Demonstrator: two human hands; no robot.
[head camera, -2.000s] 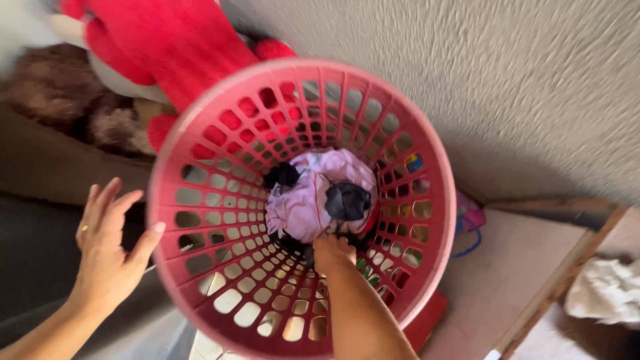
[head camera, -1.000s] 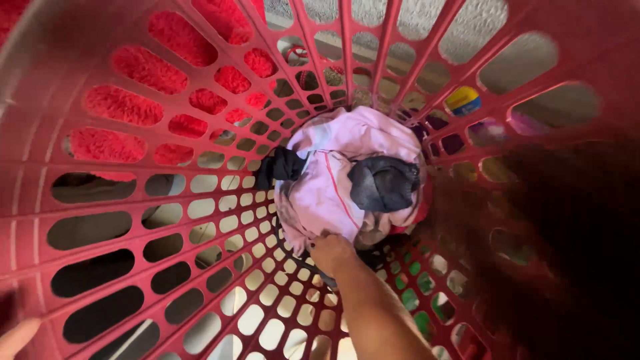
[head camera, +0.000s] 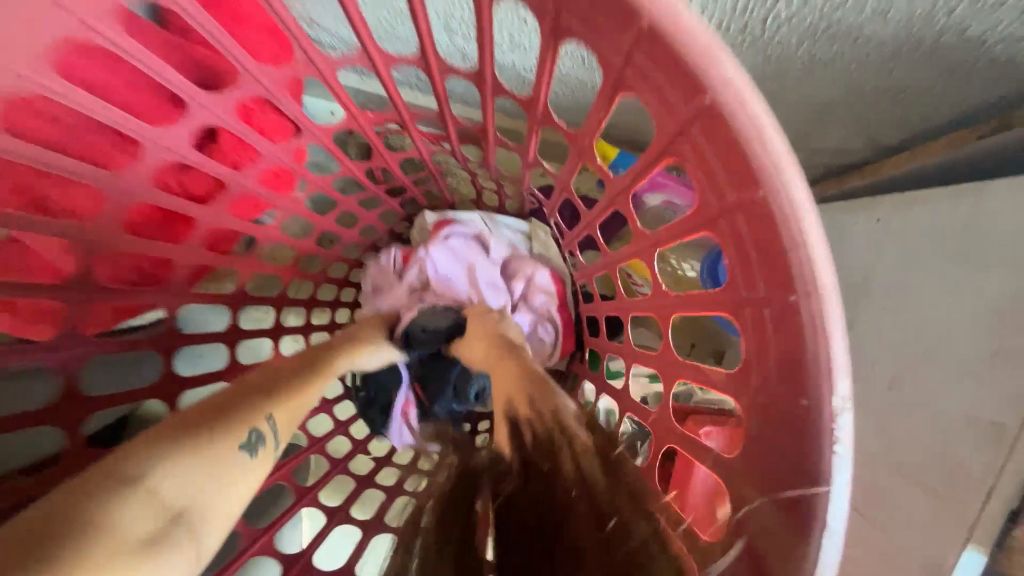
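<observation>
Deep inside a red plastic laundry basket (head camera: 768, 240), both my hands are at the clothes near its bottom. My left hand (head camera: 374, 342) is at the left side of a dark bunched cloth (head camera: 433, 326), and my right hand (head camera: 490, 340) grips its right side. Pink and lilac clothing (head camera: 472, 268) lies just beyond, with red and white fabric at its edges. Below the hands are dark blue clothing (head camera: 432, 388) and a narrow lilac strip (head camera: 404, 412). Hair hangs over the lower part of the view and hides part of my right forearm.
A red plush thing (head camera: 72, 136) shows through the basket's slots at left. A rough grey wall (head camera: 848, 72) stands behind. Colourful items, one a pink object (head camera: 666, 190), lie beyond the basket's right side, beside a pale flat surface (head camera: 920, 336).
My left hand, outside the basket two seconds ago, is now down inside it beside my right hand. The dark bunched cloth that lay on the pink clothing is now between my hands.
</observation>
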